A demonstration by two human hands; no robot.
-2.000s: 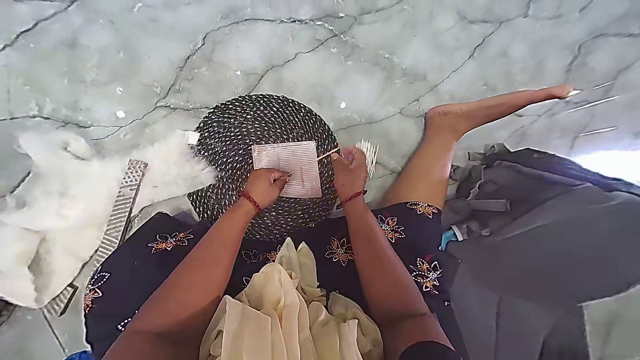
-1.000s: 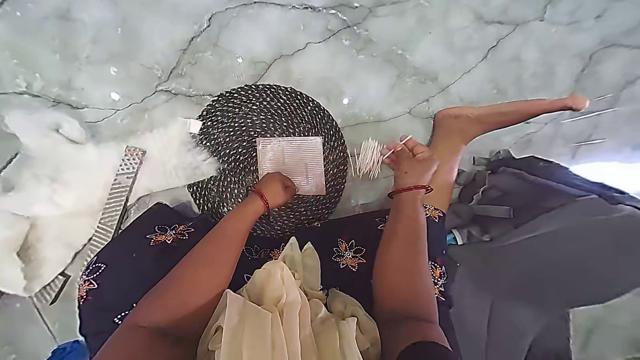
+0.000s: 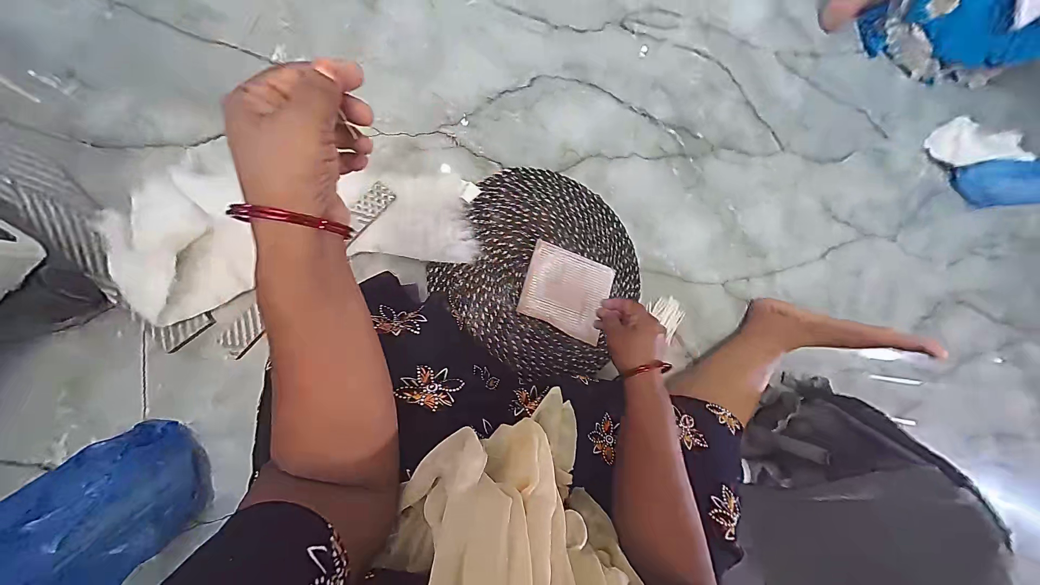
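Note:
My left hand (image 3: 296,122) is raised over the floor at the upper left, fingers curled; a thin pale sliver shows by its fingertips, too blurred to identify. A pale pink ribbed square pad (image 3: 566,291) lies tilted on a round, coiled dark mat (image 3: 561,203). At the pad's lower right edge are the curled fingertips of my right hand (image 3: 630,329); whether they grip it is unclear. Beside that hand, a bundle of thin white sticks (image 3: 668,317) lies on the floor, partly hidden. White fluffy fibre (image 3: 414,227) reaches the mat's left side, partly behind my left forearm.
Patterned strips (image 3: 183,331) lie near the fibre. A blue plastic bundle (image 3: 106,504) is at lower left, grey fabric (image 3: 861,504) at lower right. Blue and white items (image 3: 995,180) lie at right, with part of another person's hand or foot (image 3: 841,12) at the top.
My left hand has left the pad and risen to the upper left. My right hand has moved from the sticks to the pad's edge. The view has shifted and turned.

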